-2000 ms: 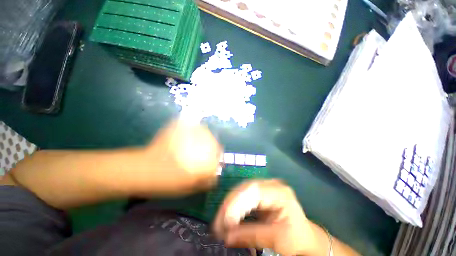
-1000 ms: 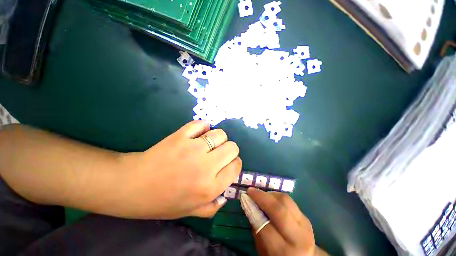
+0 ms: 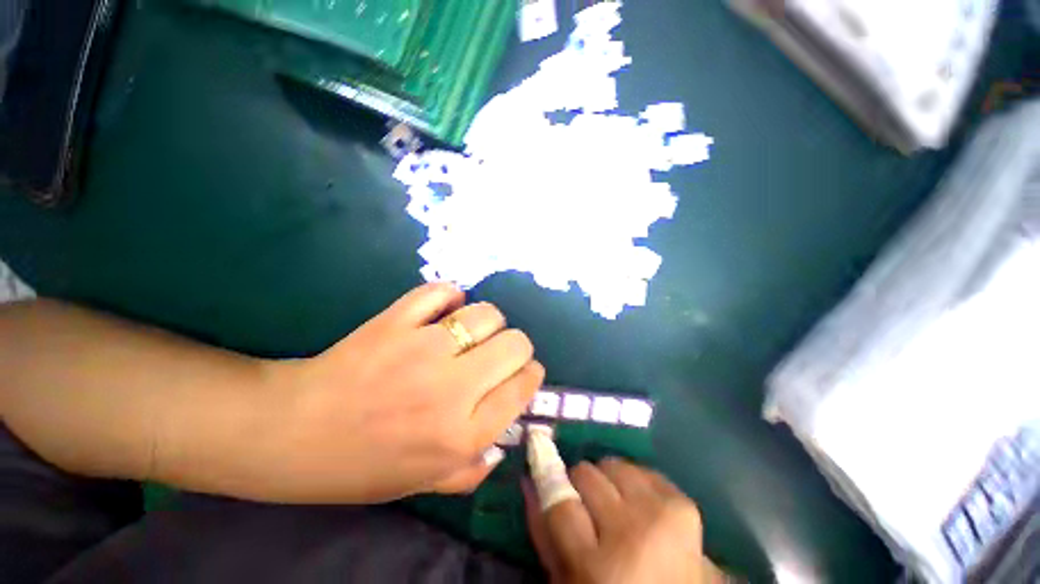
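Note:
The green circuit board panel (image 3: 593, 451) lies in front of my lap. A row of square components with whitish faces (image 3: 578, 407) runs along its upper edge; part of a second row shows below. My left hand (image 3: 399, 399) is curled over the panel's left part, knuckles up, with a ring on one finger; what its fingertips grip is hidden. My right hand (image 3: 622, 519) is below the rows. Its whitish-sleeved finger touches the second row beside the left fingers, and its other fingers are bent. The loose white plastic pieces (image 3: 559, 194) lie in a bright pile above my hands.
A green panel stack (image 3: 456, 69) stands at the upper left of the pile. A black phone (image 3: 46, 103) lies far left. A perforated pale board (image 3: 878, 57) is at the upper right. A white wrapped package (image 3: 890, 376) bearing square components (image 3: 986, 519) lies at the right.
Both hands came together over the panel after being apart two seconds ago. Since one second ago, one right finger has drawn back from the row while the sleeved finger stays there. The view has shifted slightly.

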